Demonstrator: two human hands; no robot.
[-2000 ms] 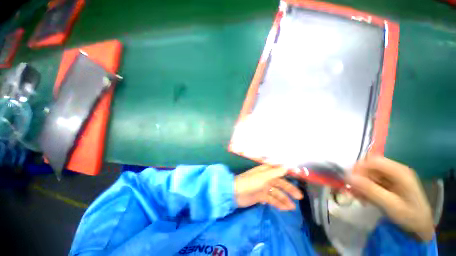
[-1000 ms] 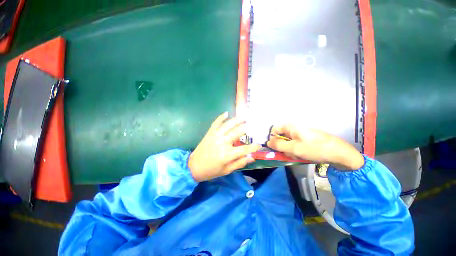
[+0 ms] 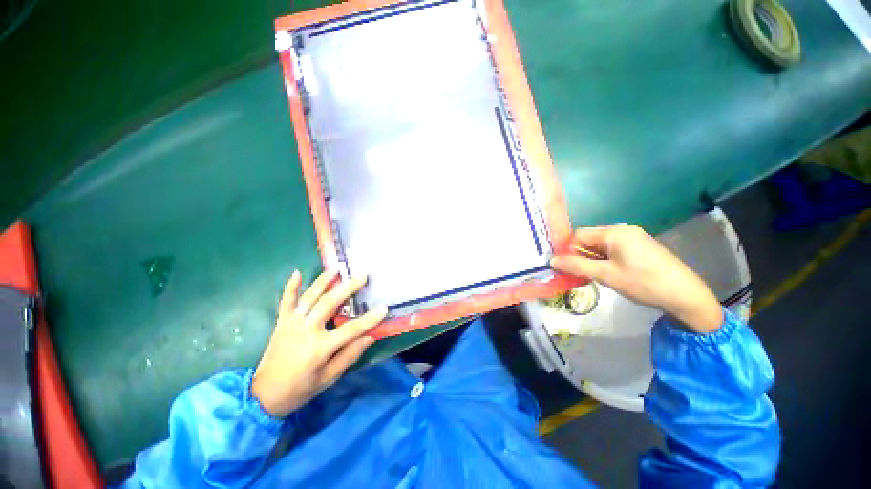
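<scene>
A whitish, glaring display panel (image 3: 420,158) lies on a red-orange foam pad (image 3: 528,91). Black tape (image 3: 468,288) runs along the panel's near edge; another dark strip (image 3: 519,177) lies along the right edge. My left hand (image 3: 310,342) rests with spread fingertips on the near left corner, holding nothing. My right hand (image 3: 638,270) pinches the tape's right end at the near right corner. A small yellow bit shows between its fingers; the fingertips partly hide the tape end.
A whitish waste bucket (image 3: 621,358) with yellow tangles stands below the bench edge. An olive-yellow tape roll (image 3: 765,32) lies on the green bench (image 3: 229,210) at the upper right. Another dark panel (image 3: 16,382) on a red-orange pad (image 3: 59,420) is cut off at the left.
My right hand has moved from the near left corner to the near right corner, and black tape now lies along the near edge. The panel and pad appear turned as the view shifted.
</scene>
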